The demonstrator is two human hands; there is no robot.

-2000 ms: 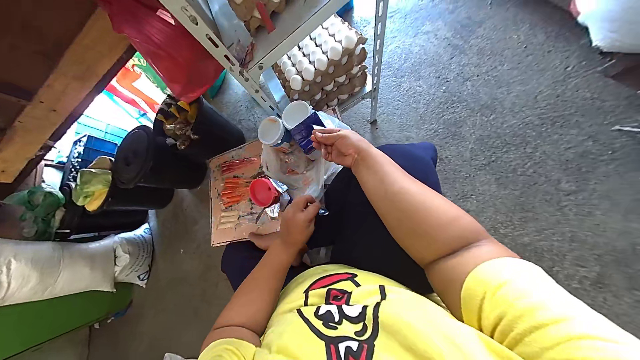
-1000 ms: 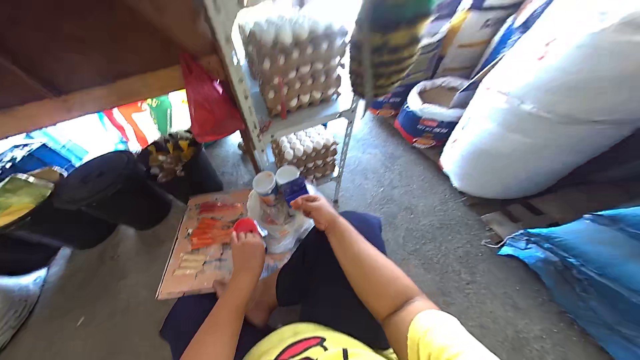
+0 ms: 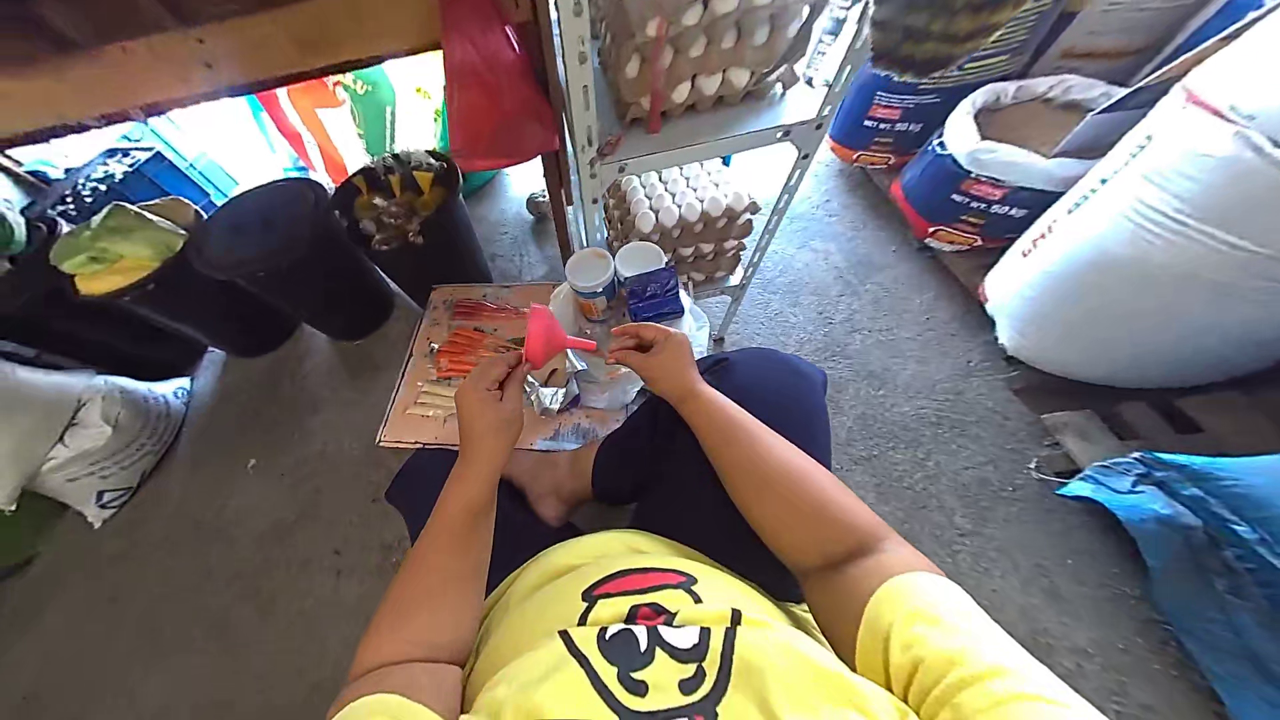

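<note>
My left hand point(image 3: 492, 395) grips the rim of a red plastic funnel point(image 3: 548, 338), tilted so its spout points right. At the spout's tip is my right hand point(image 3: 650, 358), thumb and fingers pinched close together; whether something small is between them I cannot tell. Below lies a cardboard sheet point(image 3: 400, 425) with rows of thin red, orange point(image 3: 462, 352) and cream point(image 3: 433, 398) pieces. Crumpled foil point(image 3: 550, 395) and a clear plastic bag point(image 3: 605, 385) are under the hands. Two white-lidded jars point(image 3: 590, 283) stand behind, a dark blue packet point(image 3: 654, 294) against the right one.
A metal shelf rack point(image 3: 720, 150) holds stacked trays of eggs point(image 3: 685, 205). Black bins point(image 3: 290, 255) stand at the left, near white sacks point(image 3: 120, 440). On the right are an open feed sack point(image 3: 970, 185), a large white sack point(image 3: 1150, 240), a wooden pallet point(image 3: 1190, 415) and a blue tarp point(image 3: 1170, 540).
The red funnel, low over the cardboard two seconds ago, is now raised and tilted in my left hand. My right hand has moved from beside the blue packet to the funnel's spout. The view has shifted.
</note>
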